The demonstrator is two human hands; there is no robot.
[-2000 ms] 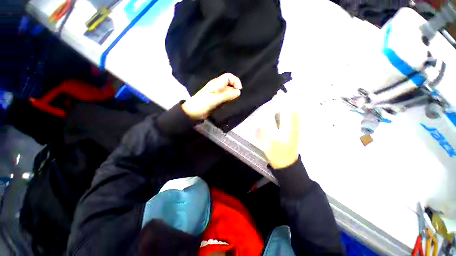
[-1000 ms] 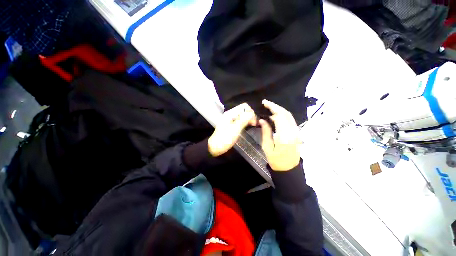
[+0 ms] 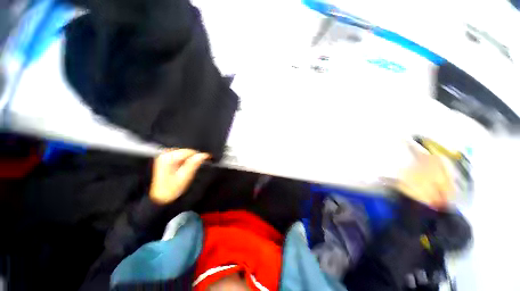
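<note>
The frame is blurred by motion. The black garment piece point(image 3: 154, 74) lies on the left part of the white table and reaches its near edge. My left hand point(image 3: 175, 175) is at that edge, its fingers closed on the cloth's near end. My right hand point(image 3: 427, 177) is far to the right, at the table's right side, beside a yellow-handled tool point(image 3: 439, 149). Blur hides whether its fingers hold anything.
The white table point(image 3: 319, 131) bends across the view. The sewing machine with its blue stripe point(image 3: 407, 45) stands at the upper right. Blue and grey items point(image 3: 342, 227) are below the table edge, near my lap.
My right hand has left the cloth and moved far right to the tools. My left hand stays at the cloth's near end. The view has swung right, so the cloth appears further left.
</note>
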